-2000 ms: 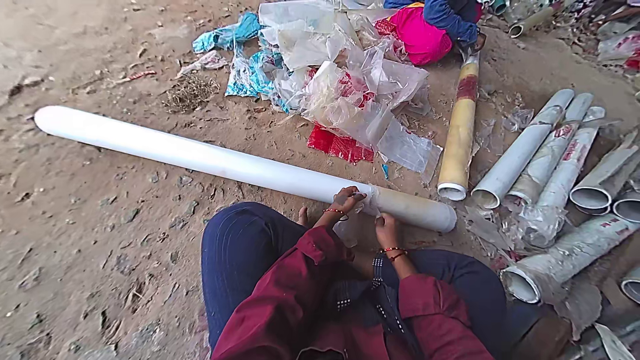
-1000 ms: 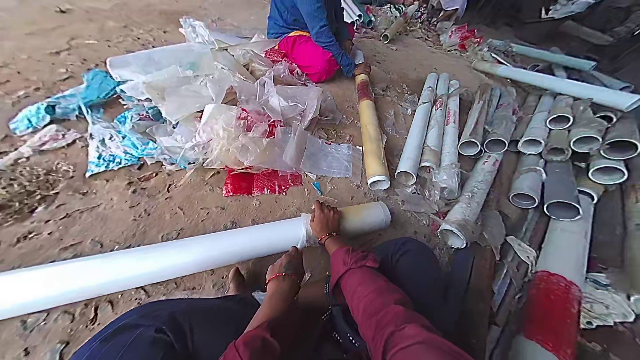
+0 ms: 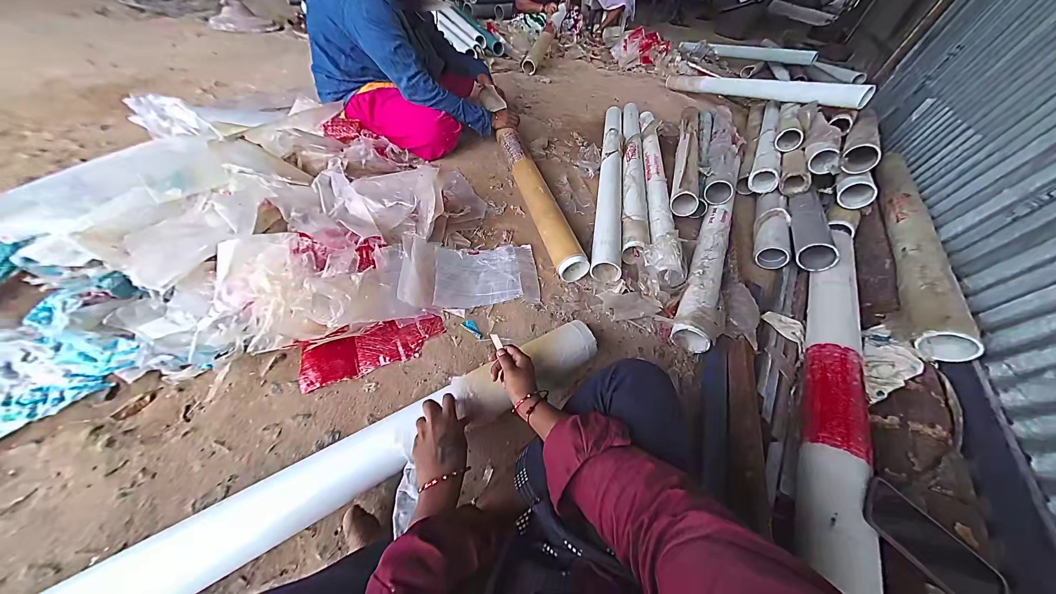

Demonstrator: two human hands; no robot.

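A long white plastic-wrapped pipe (image 3: 272,503) lies slantwise on the dirt before me, its far end (image 3: 561,351) dull and beige. My left hand (image 3: 440,437) rests on the pipe's top near the border between white and beige, fingers bent over it. Just right of it, my right hand (image 3: 515,373) is above the beige part, closed on a small flat whitish piece, perhaps a blade or strip, that sticks up past the fingers. A loose bit of clear plastic film (image 3: 406,495) hangs under the pipe by my left wrist.
Heaped plastic film (image 3: 313,239) spreads at left, with a red sheet (image 3: 371,351) at its edge. Beyond, a seated person (image 3: 396,74) holds a yellowish tube (image 3: 544,210). Several pipes (image 3: 606,198) lie at right, near a red-banded pipe (image 3: 837,396) and a corrugated metal wall (image 3: 973,165).
The view has swung to the right. My right hand has lifted off the pipe's surface, with the small whitish piece now showing in it; my left hand has come onto the pipe's top.
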